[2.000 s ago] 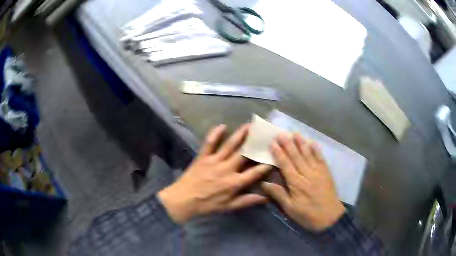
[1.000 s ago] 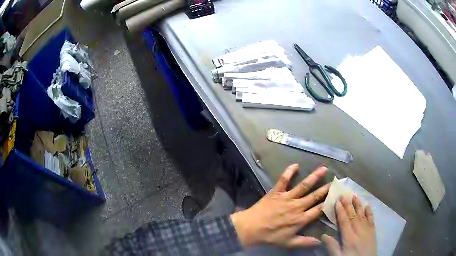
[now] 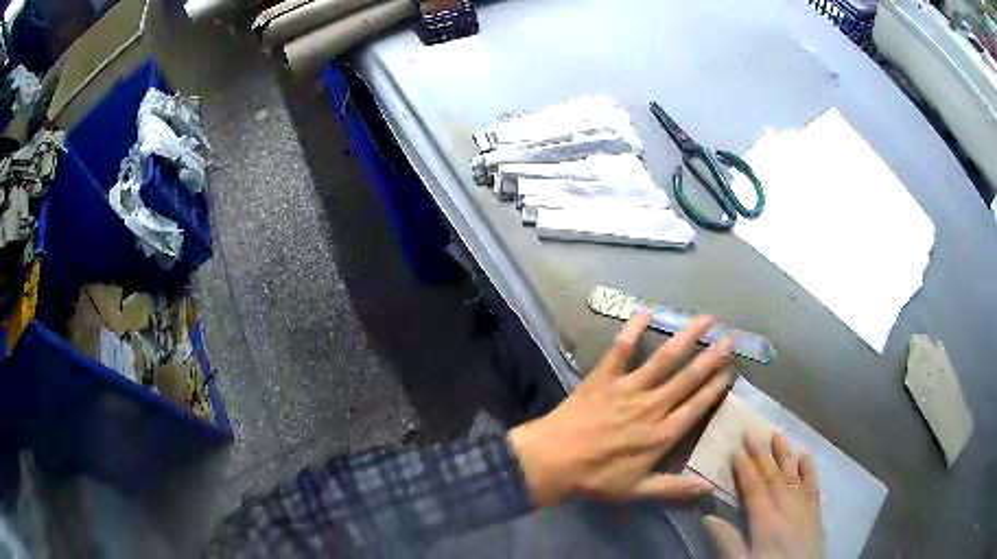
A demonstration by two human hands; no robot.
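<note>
A beige piece (image 3: 722, 439) lies on a pale grey-white fabric piece (image 3: 843, 472) near the table's front edge. My right hand (image 3: 774, 497) lies flat on the beige piece, fingers slightly apart; its wrist is cut off by the bottom edge. My left hand (image 3: 623, 420) is spread palm down, its fingertips over the metal template (image 3: 747, 344) and its thumb at the beige piece's left edge. The template's rounded, taped end shows left of the fingers. Whether the fingertips press on the template cannot be told.
Folded white strips (image 3: 612, 226) lie fanned beyond the template, beside green-handled scissors (image 3: 713, 186) and a white stack (image 3: 858, 235). Beige stock (image 3: 938, 399) lies at the right. Fabric rolls (image 3: 348, 31) are at the far end. Blue bins (image 3: 104, 404) stand on the floor at left.
My left hand has moved forward from the fabric's edge so its fingertips overlap the template. The beige piece now lies flatter under my right hand. The view has swung since the first frame.
</note>
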